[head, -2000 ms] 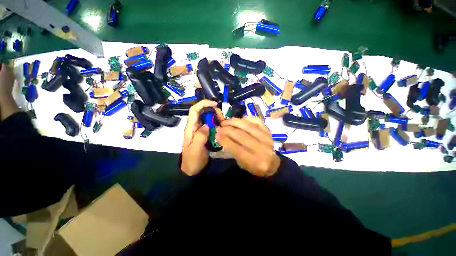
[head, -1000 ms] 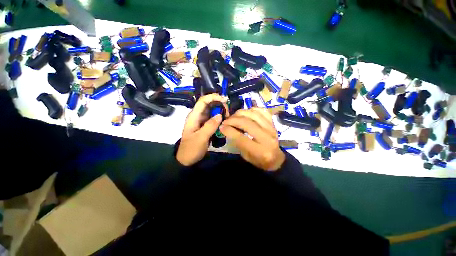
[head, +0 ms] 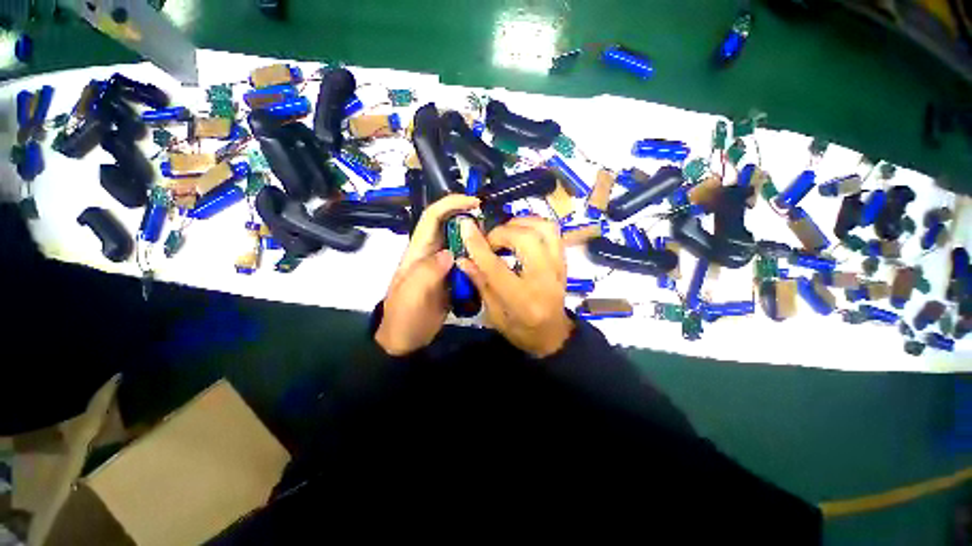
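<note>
My left hand holds a black housing upright over the near edge of the white sheet. A blue battery cell shows at the near part of the housing and a green circuit board at its far part. My right hand is at the housing's right side, its fingers pressing on the green board. The fingers hide part of the housing, so how deep the cell and board sit cannot be told.
Loose black housings and battery-and-board assemblies lie in piles on the white sheet. The green conveyor belt beyond carries a few cells. An open cardboard box stands at lower left.
The blue cell has shifted to the near part of the housing, and the green board now shows at the far part. My right fingers have moved onto the board. Cells on the belt moved slightly right.
</note>
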